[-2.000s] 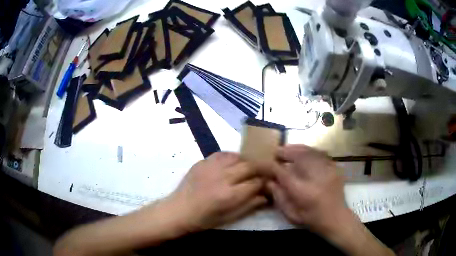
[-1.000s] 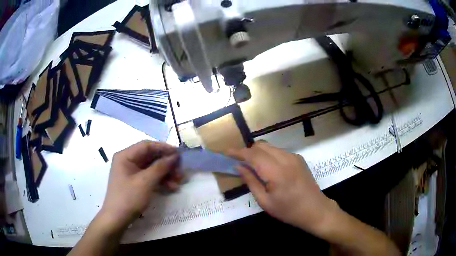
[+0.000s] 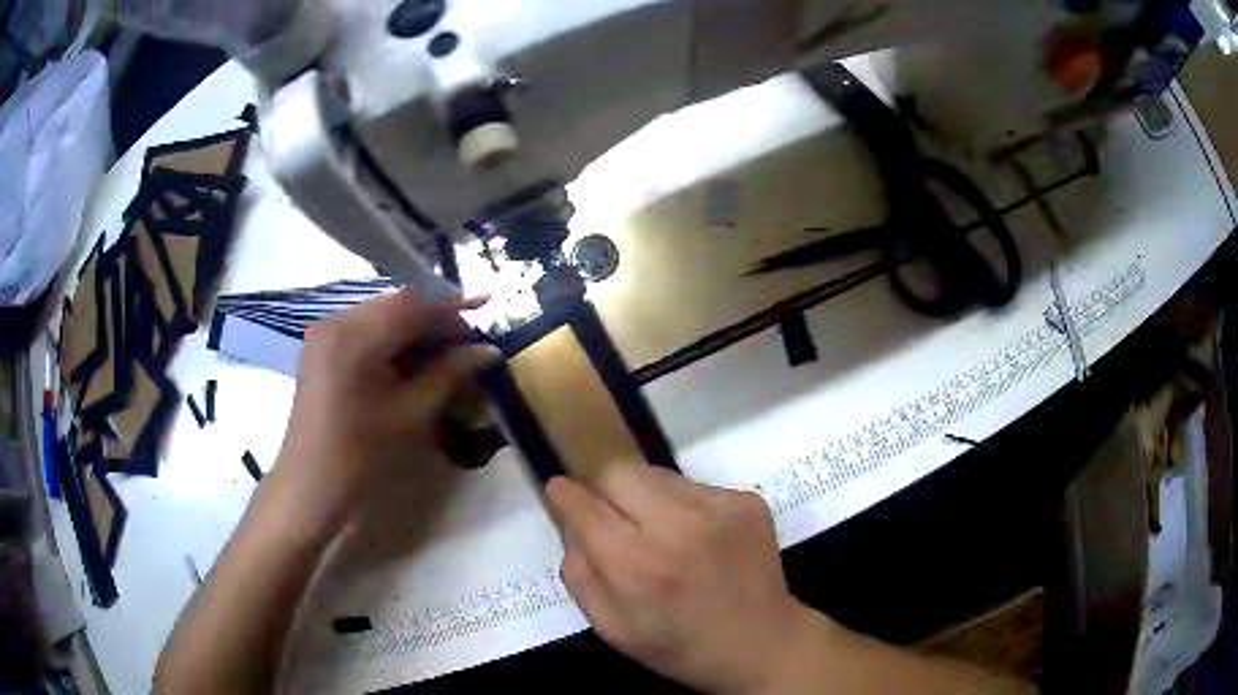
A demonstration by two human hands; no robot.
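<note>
A tan panel with black borders lies under the needle area, its far end close to the presser foot. My right hand holds the panel's near end. My left hand is at the panel's upper left corner, its fingers bent beside the needle area on the black left edge. Its fingertips are blurred and partly dark. The black edge strip runs along the panel's left side. A small round metal disc is right of the foot.
The white machine head spans the top. Black scissors lie right of the needle. A strip stack is behind my left hand. The panel pile is far left, near a clear plastic bag. A black offcut lies near the front edge.
The panel has moved up to the needle area with its left side now bordered by black. My left hand moved up beside the needle; my right hand moved down to the panel's near end.
</note>
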